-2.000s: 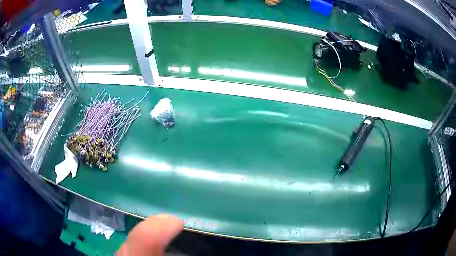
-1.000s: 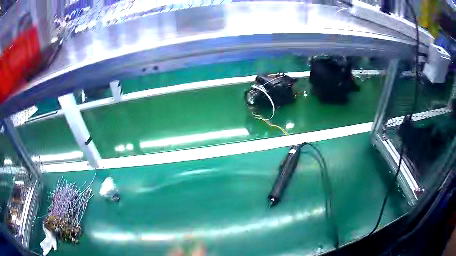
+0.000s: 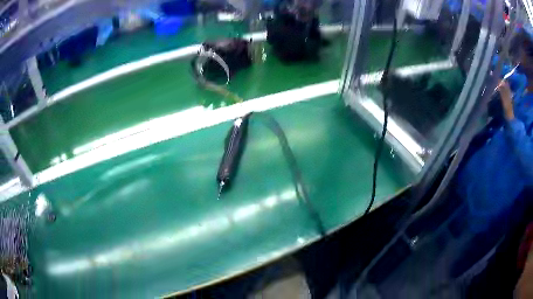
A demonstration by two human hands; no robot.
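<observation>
Neither of my hands shows clearly; a small skin-toned patch at the lower right edge is too cut off to name. The black electric screwdriver (image 3: 232, 150) lies on the green bench, its thin bit pointing toward the near edge. Its black cord (image 3: 290, 166) runs to the near edge. A black lens unit (image 3: 227, 58) with a pale looped wire and a yellowish lead stands on the green strip beyond the white rail. The wire bundle (image 3: 14, 242) is cut off at the left edge, with a small crumpled plastic bag (image 3: 43, 207) above it.
The white rail (image 3: 153, 132) crosses behind the screwdriver. A second dark object (image 3: 294, 35) stands beyond it. A clear-sided metal frame (image 3: 388, 124) closes the bench's right end, with another black cord (image 3: 381, 117) hanging there. A person in blue (image 3: 497, 169) is at the right.
The view has swung to the right, so bench things appear further left and the person in blue shows. The fingertips seen at the bottom earlier are gone. The screwdriver still lies on the bench.
</observation>
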